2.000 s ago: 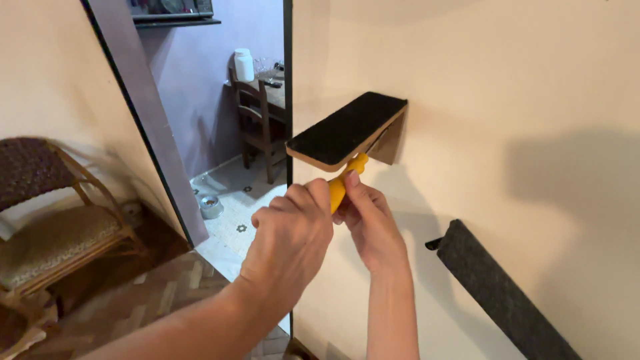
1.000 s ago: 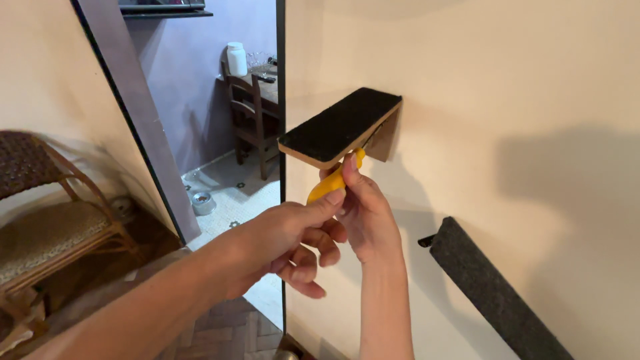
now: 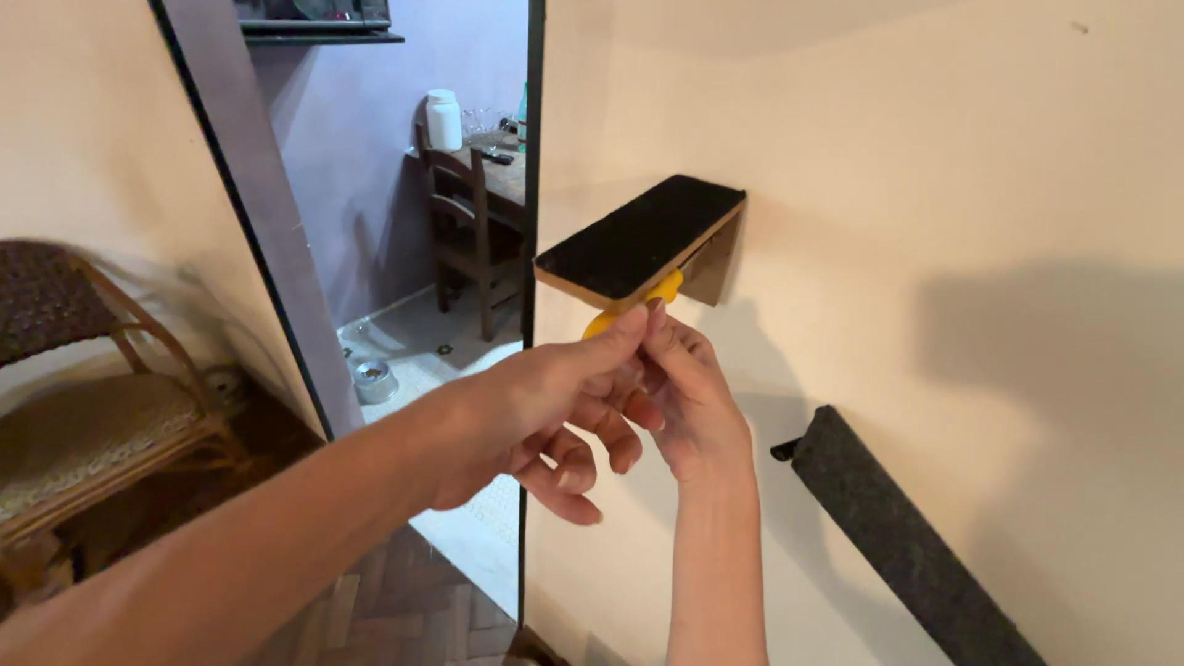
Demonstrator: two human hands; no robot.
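Observation:
A small wooden wall shelf [image 3: 647,236] with a black covered top stands out from the wall, its bracket board against the plaster. Just under its front edge is a yellow-handled tool [image 3: 668,285], probably a screwdriver; its tip is hidden beneath the shelf. My left hand [image 3: 564,407] pinches the handle's rear end between thumb and forefinger, its other fingers loosely spread. My right hand [image 3: 694,393] grips the same handle further forward, thumb and fingertips close to the left ones. Below and to the right, a dark grey felt-covered strip [image 3: 888,518] slants along the wall.
At the left stands a wicker armchair [image 3: 102,416] on the parquet floor. A black-edged doorway [image 3: 530,185] opens beside the shelf onto a tiled room with a wooden chair [image 3: 472,236], a table, a white jar [image 3: 443,120] and a metal bowl [image 3: 375,381] on the floor.
My left hand has gone from a closed fist around the yellow handle to a thumb-and-finger pinch with the other fingers spread. My right hand stays at the handle under the shelf.

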